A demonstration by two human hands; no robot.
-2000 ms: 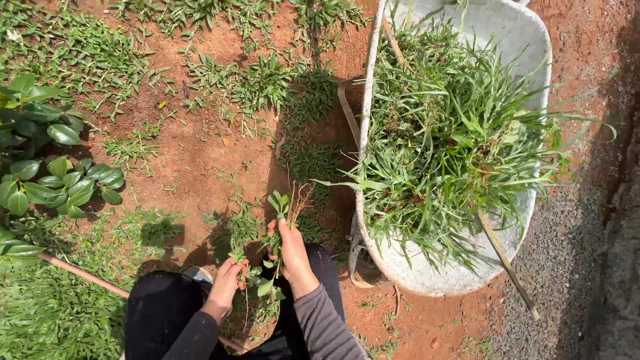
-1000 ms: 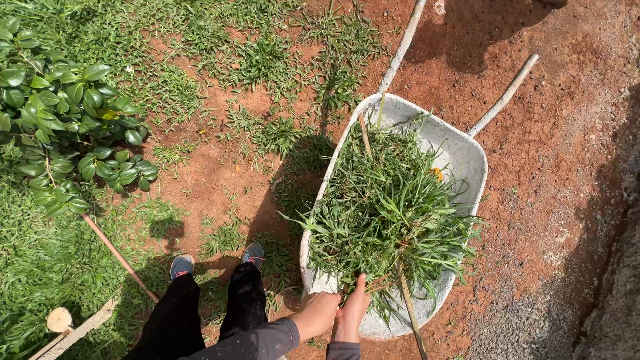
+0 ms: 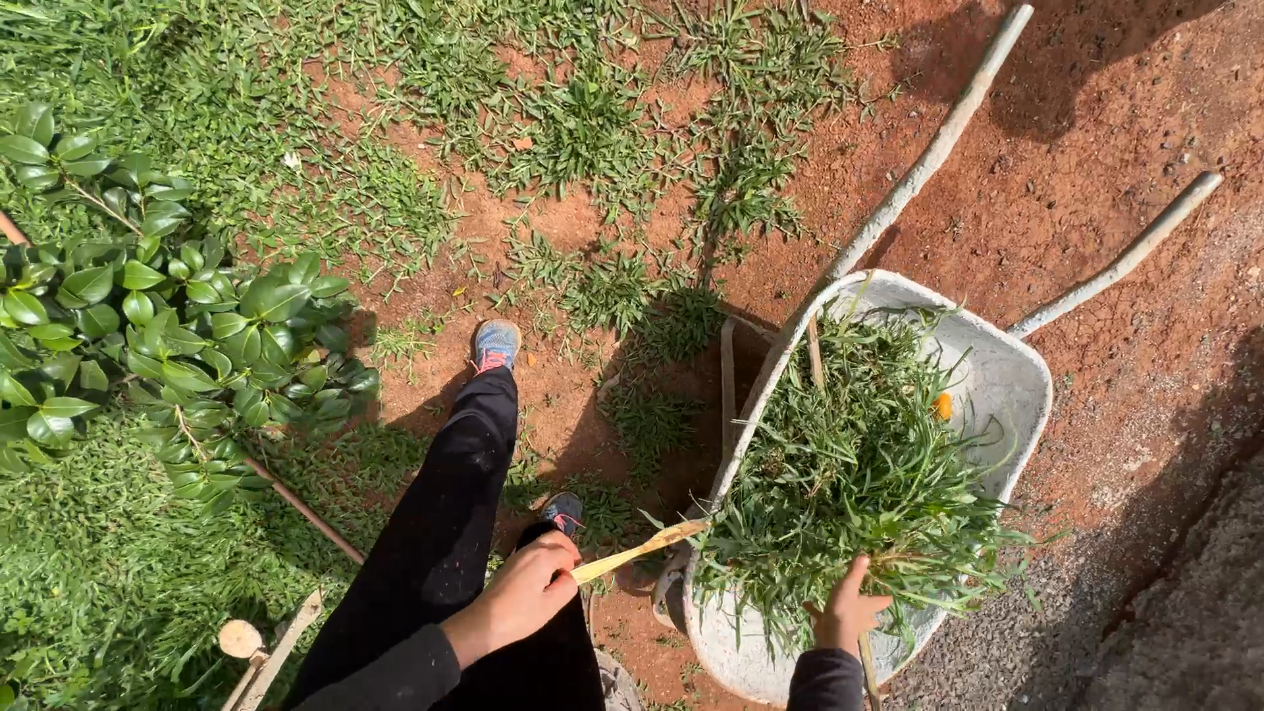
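My left hand (image 3: 521,598) is closed around one end of a pale, flat wooden piece (image 3: 642,551), whose other end points at the wheelbarrow's near side. With fingers apart, my right hand (image 3: 847,607) rests at the lower edge of a heap of pulled grass and weeds (image 3: 849,464); whether it grips any stems cannot be told. The heap lies in a whitish wheelbarrow tray (image 3: 1012,385). A thin stick (image 3: 868,671) sticks out from under the heap beside my right wrist. Near the tray's right side is a small orange thing (image 3: 943,406).
Two worn wheelbarrow handles (image 3: 918,178) reach up and right. A leafy shrub (image 3: 207,336) stands at left, with a thin pole (image 3: 306,509) below it. Cut wood (image 3: 240,639) lies lower left. Patchy grass and red soil surround my shoes (image 3: 497,344). A rough ledge (image 3: 1185,592) runs at lower right.
Two seconds ago both hands held weeds between my legs; one second ago they were together at the heap. Now they are apart, the left with the wooden piece. My feet have moved, and the view has shifted.
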